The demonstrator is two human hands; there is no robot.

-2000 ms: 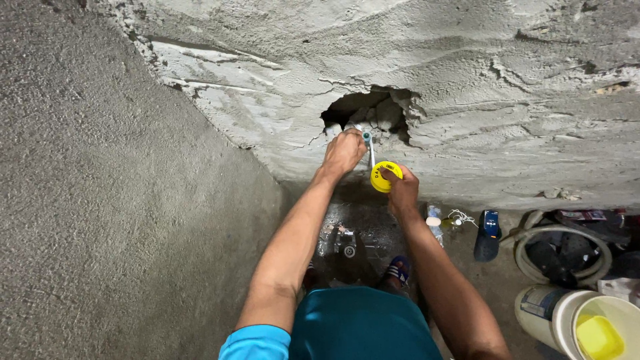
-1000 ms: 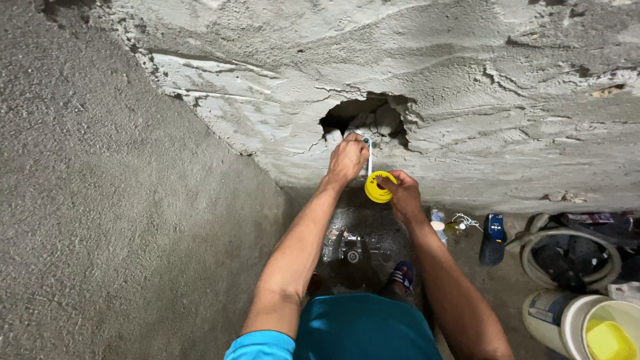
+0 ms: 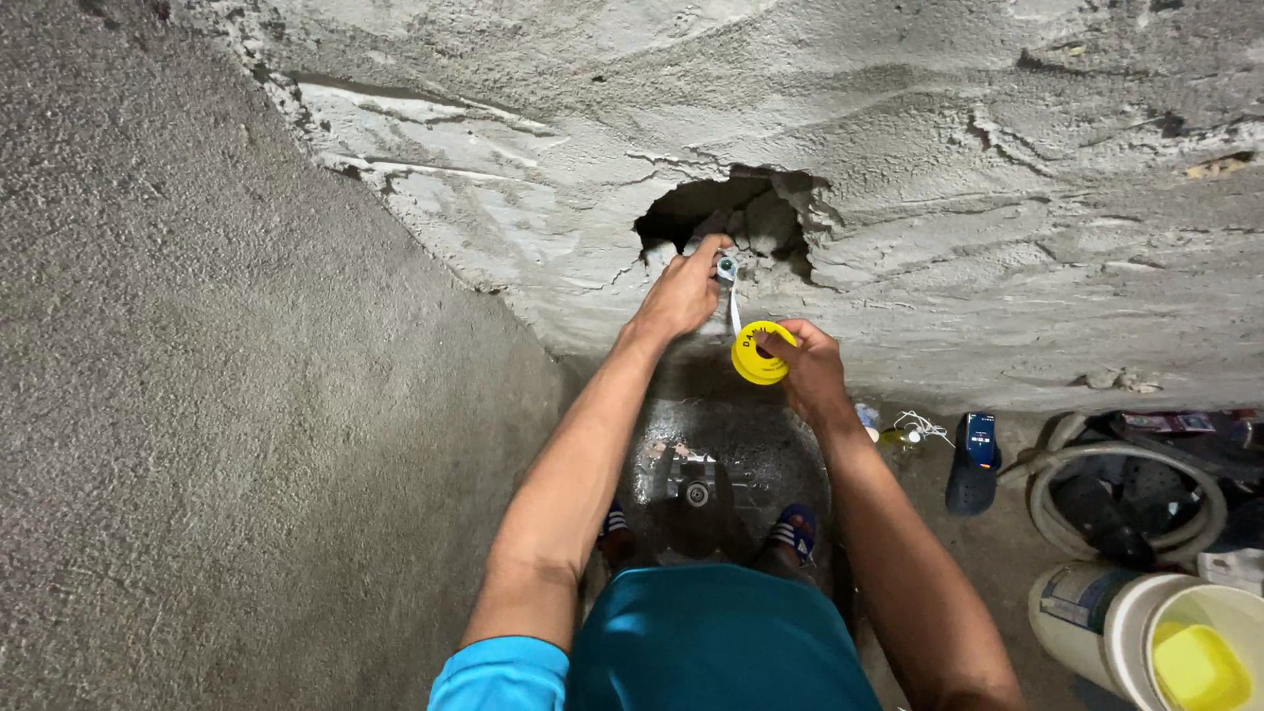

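Note:
My right hand [image 3: 816,373] holds a yellow spool of thread seal tape [image 3: 756,367], thumb across its hub. A white strip of tape [image 3: 735,308] runs up from the spool to a small round pipe fitting [image 3: 727,268] with a greenish center, at the lower edge of a broken hole [image 3: 736,212] in the rough cement wall. My left hand [image 3: 683,294] is at the fitting's left side, its index finger extended above it. Whether the left fingers grip the fitting or the tape cannot be made out. Rubble shows inside the hole.
Below lies a wet floor with a round drain [image 3: 697,494], between my sandaled feet. To the right are a phone [image 3: 981,438] on a dark clog [image 3: 972,484], a coiled grey hose [image 3: 1047,504], and white buckets [image 3: 1126,632], one holding a yellow container [image 3: 1200,667]. A cement wall [image 3: 247,395] stands at the left.
My left hand's fingers have shifted, so the fitting shows more plainly than one second ago. My right hand still holds the yellow spool, with the tape strip stretched up from it.

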